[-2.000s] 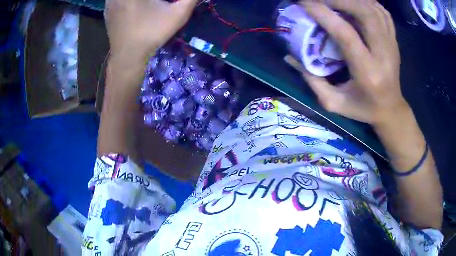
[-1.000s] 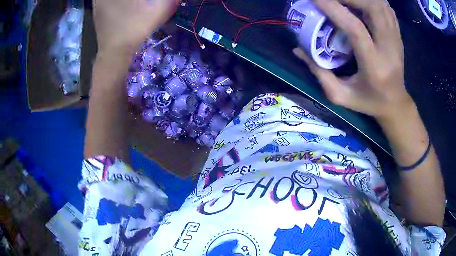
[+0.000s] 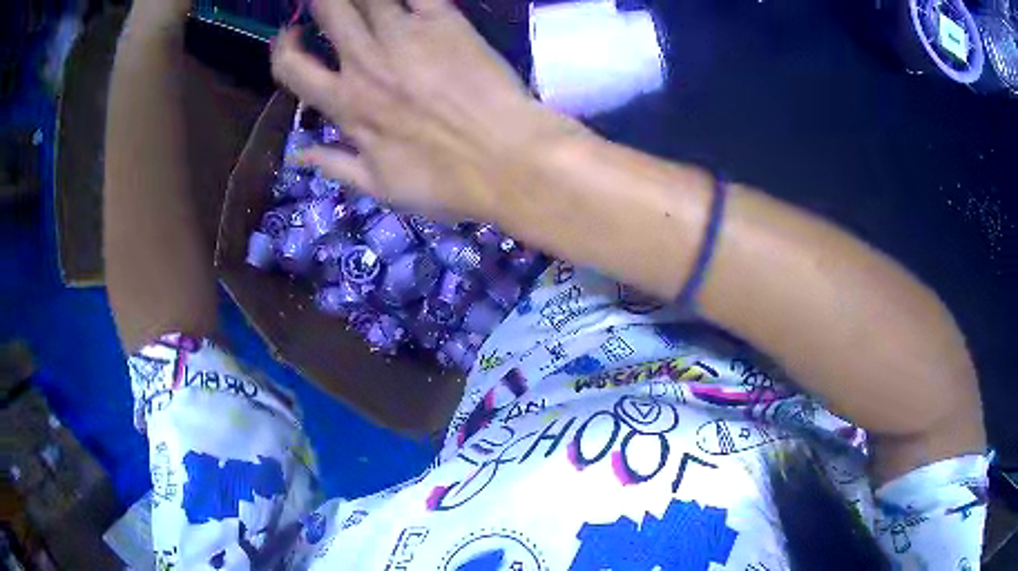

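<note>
A white housing (image 3: 597,56) sits on the black bench at the top middle, with no hand on it. My right hand (image 3: 391,106) reaches across to the upper left, over the bench edge and the box of small parts. Its fingers are bent and partly spread near a short bit of red wire (image 3: 296,13). Whether they grip anything cannot be told. Only my left forearm shows at the upper left; the left hand is beyond the top edge.
Many small purple-white parts (image 3: 385,268) are heaped in an open cardboard box (image 3: 324,363) below the bench edge. Another cardboard box (image 3: 84,167) stands at the far left. Round spoked housings (image 3: 949,39) stand at the upper right. Tiny specks lie on the bench at the right.
My right hand has let go of the housing and moved left. The housing now stands turned, with its smooth side showing. My left hand has moved up and left out of view.
</note>
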